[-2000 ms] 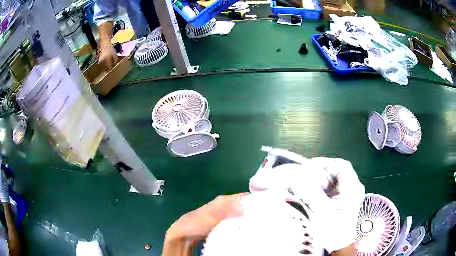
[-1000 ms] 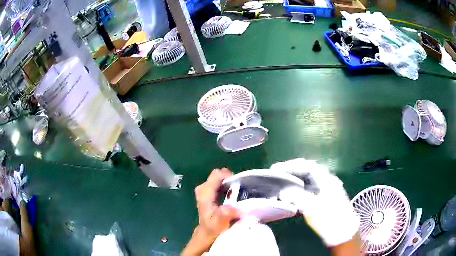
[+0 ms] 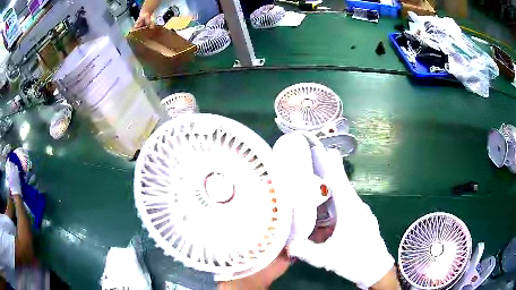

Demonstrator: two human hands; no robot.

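Observation:
A white clip fan point(image 3: 218, 190) is held up close in front of me, its round front grille facing the camera. My right hand point(image 3: 353, 232), in a white glove, grips the clip base point(image 3: 308, 181) at the fan's right side; a small orange dot shows on the clip. My left hand point(image 3: 257, 277), bare, is under the lower rim of the fan head, mostly hidden by it and cut off by the bottom edge.
Another clip fan point(image 3: 437, 250) lies at lower right, one point(image 3: 309, 107) behind the held fan, one point(image 3: 502, 147) at the right edge. A dark small part point(image 3: 465, 187) lies at right. A white post with hanging papers point(image 3: 110, 93) stands left. A blue tray point(image 3: 421, 67) sits far right.
The held fan has turned from its clip side so that its front grille now faces me, and it is raised to the left. The bench fans appear further right in view.

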